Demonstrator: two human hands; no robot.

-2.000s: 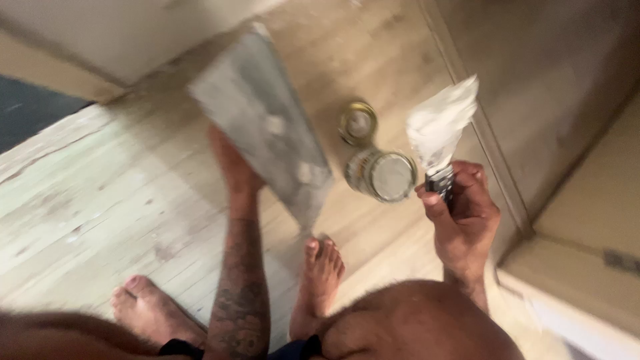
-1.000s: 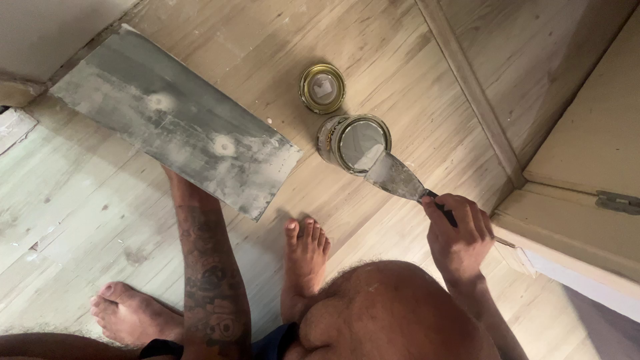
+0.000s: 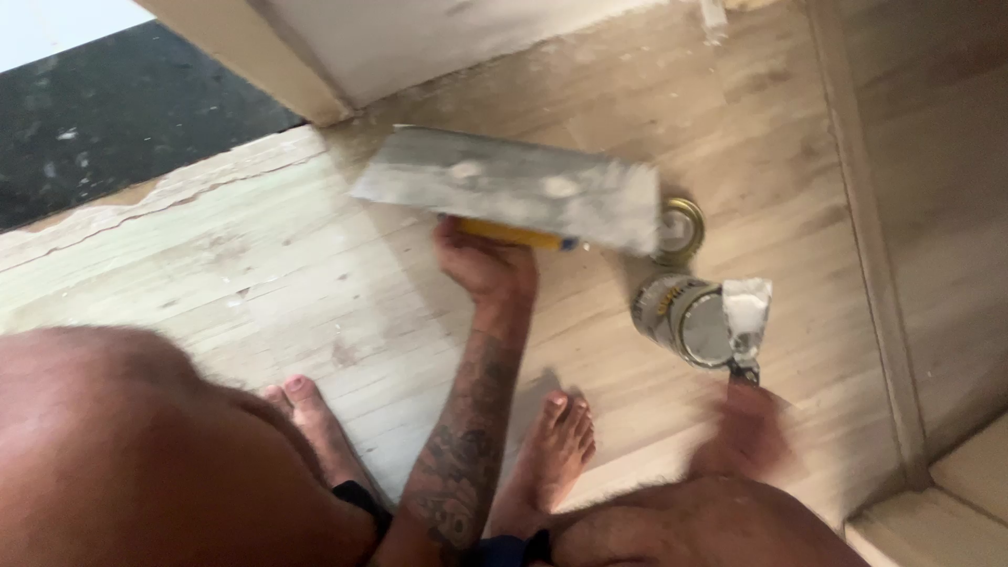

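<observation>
My left hand (image 3: pixel 492 260) is closed round the yellow handle (image 3: pixel 512 234) of a wide steel plastering trowel (image 3: pixel 520 185), whose flat blade is smeared with pale filler. Blurred by motion, my right hand (image 3: pixel 744 429) grips a putty knife (image 3: pixel 746 323) by its dark handle. White filler coats the knife's blade, which overlaps the right rim of an open metal can (image 3: pixel 681 319) in view; whether they touch I cannot tell. Grey-white material shows in the can. Behind the can lies a round gold-rimmed lid (image 3: pixel 679 230), partly covered by the trowel's right end.
My bare feet (image 3: pixel 555 441) are on the wood-look floor (image 3: pixel 276 260), which has white specks. A pale door post (image 3: pixel 291 63) and wall stand at the top, beside a dark floor strip (image 3: pixel 118 118) at upper left. A long raised strip (image 3: pixel 858 236) crosses the right side.
The trowel has turned, and its yellow handle now shows. The putty knife's blade, over the can's mouth a second ago with little on it, now carries white filler at the can's right side. The view has shifted.
</observation>
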